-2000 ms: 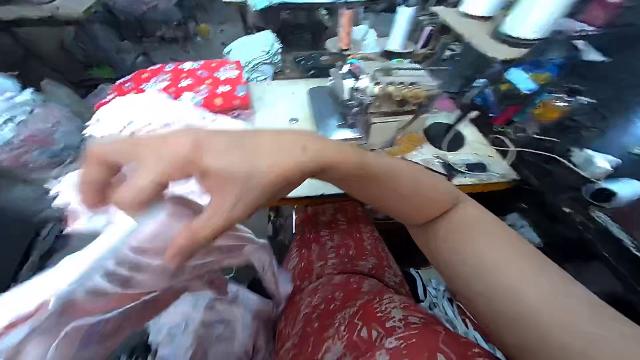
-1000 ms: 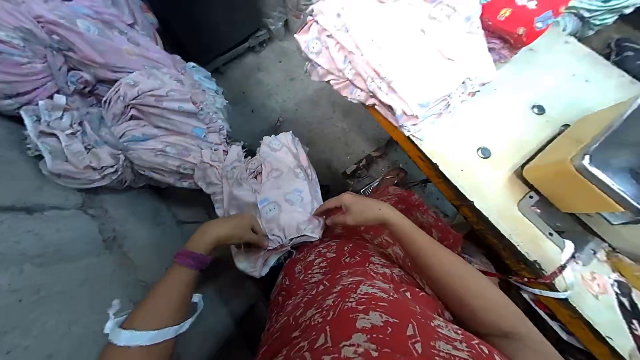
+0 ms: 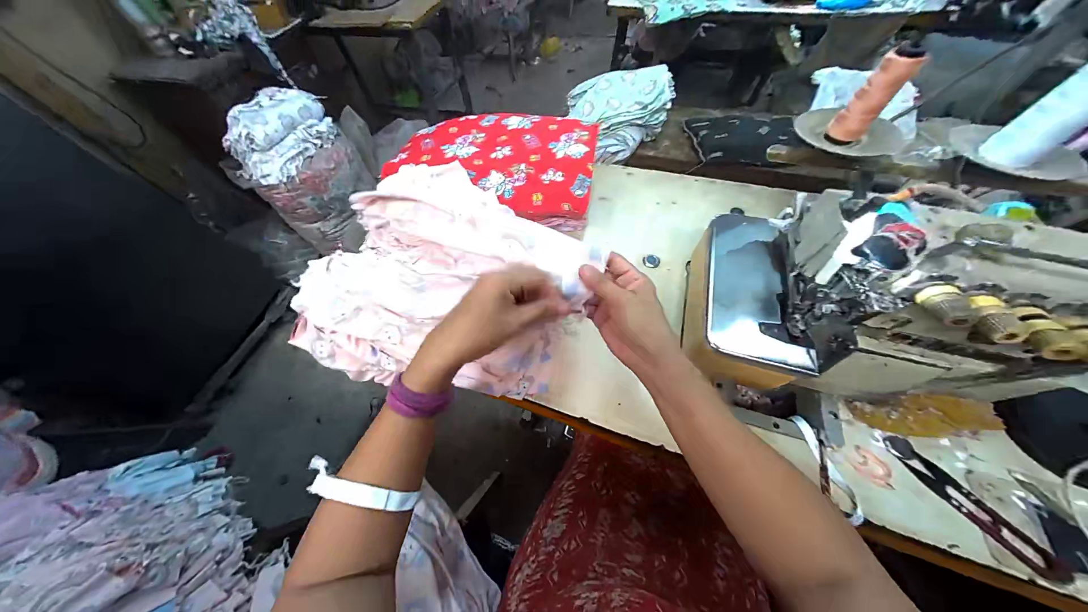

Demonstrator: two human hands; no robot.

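A pile of pale pink printed fabric pieces (image 3: 399, 289) lies on the left end of the sewing table (image 3: 620, 391). At the pile's right edge, my right hand (image 3: 629, 306) grips a corner of the pale pink fabric (image 3: 544, 246) between thumb and fingers. My left hand (image 3: 506, 310), blurred, is just left of it over the same cloth, fingers bent; whether it pinches the cloth I cannot tell. A purple band and a white strip circle my left arm. Red printed fabric (image 3: 510, 161) lies folded behind the pile.
An industrial sewing machine (image 3: 765, 297) stands right of my hands, with thread cones (image 3: 875, 93) behind it. Dark thread snips or tweezers (image 3: 969, 501) lie on the table at right. Mint printed cloth (image 3: 625, 102) is stacked behind. A stuffed sack (image 3: 306, 170) stands at left, and more fabric (image 3: 127, 535) heaps lower left.
One second ago both hands were at a printed piece over my lap; now they are up at the pink pile on the table. The view has swung strongly towards the table and machine.
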